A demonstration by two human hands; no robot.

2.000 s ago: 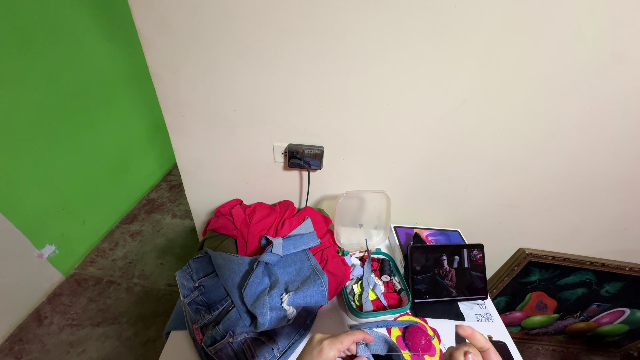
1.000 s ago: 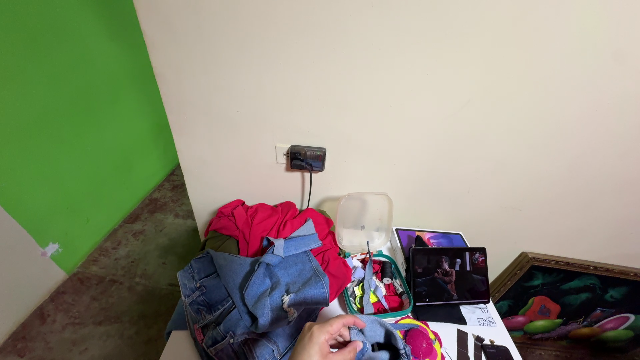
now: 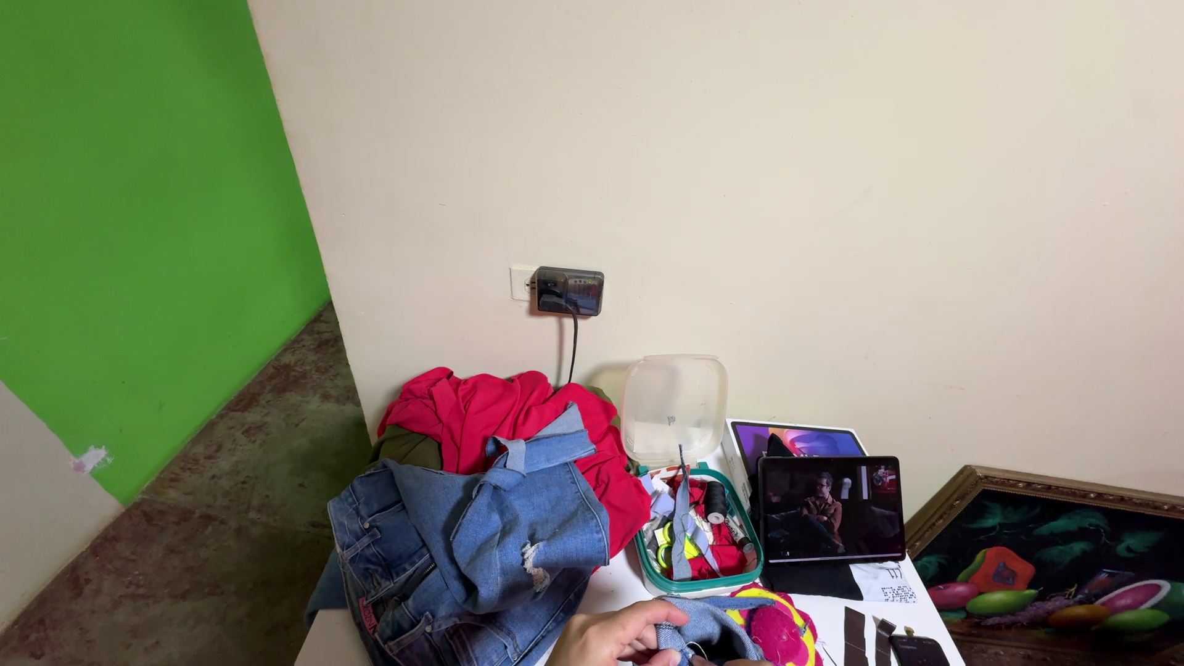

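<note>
At the bottom edge, my left hand [image 3: 622, 636] pinches a folded piece of blue denim [image 3: 708, 624] between thumb and fingers. Of my right hand [image 3: 735, 662] only fingertips show, low against the denim; whether they grip it is hidden. A pale thread loop shows by the cloth. Under and beside the denim lies a pink and yellow fabric piece [image 3: 782, 629]. Just beyond stands a green-rimmed plastic container [image 3: 701, 586] with a black thread spool [image 3: 715, 502], fabric scraps and neon yellow items; its translucent lid [image 3: 675, 407] stands upright behind.
Blue jeans [image 3: 499, 536] and red cloth [image 3: 472, 407] are heaped at the left of the white table [image 3: 601, 592]. A tablet [image 3: 831, 509] leans before a box [image 3: 740, 449]. Dark strips [image 3: 855, 636] and a black device [image 3: 918, 649] lie front right. A charger [image 3: 569, 291] hangs at the outlet.
Two seconds ago my right hand was apart at the right, over the table; now its fingertips are low by the denim. My left hand still holds the denim.
</note>
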